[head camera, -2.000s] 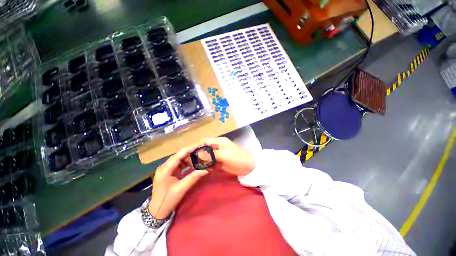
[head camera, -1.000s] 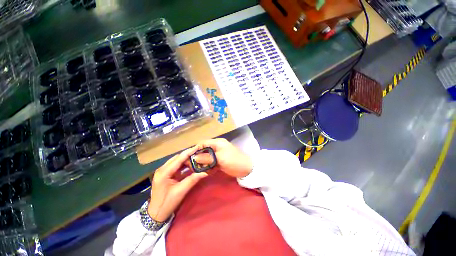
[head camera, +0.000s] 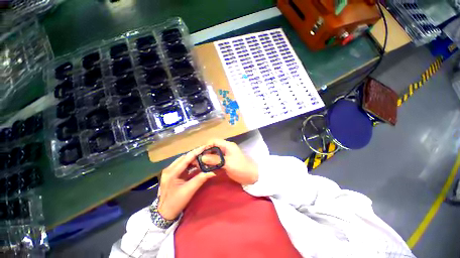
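A small black housing (head camera: 200, 162), a rounded-square ring with an open centre, is held in the fingertips of both my hands in front of the red front of my clothing. My left hand (head camera: 179, 187), with a metal watch at the wrist, grips its left side. My right hand (head camera: 239, 164) grips its right side and top, with fingers partly behind it. Whether a small piece sits on the ring is too small to tell. A white adhesive sheet (head camera: 272, 80) with rows of dark marks lies beyond, with blue scraps (head camera: 231, 107) at its left.
A clear blister tray (head camera: 126, 85) full of black housings lies on the green bench, beside a brown cardboard sheet (head camera: 191, 137). Another filled tray (head camera: 20, 174) is at far left. An orange-red machine (head camera: 328, 22) stands at the back right. A blue stool (head camera: 349, 124) is on the floor.
The whole view has shifted slightly, so the bench items appear a little farther right. Both hands still hold the housing, with little change in grip.
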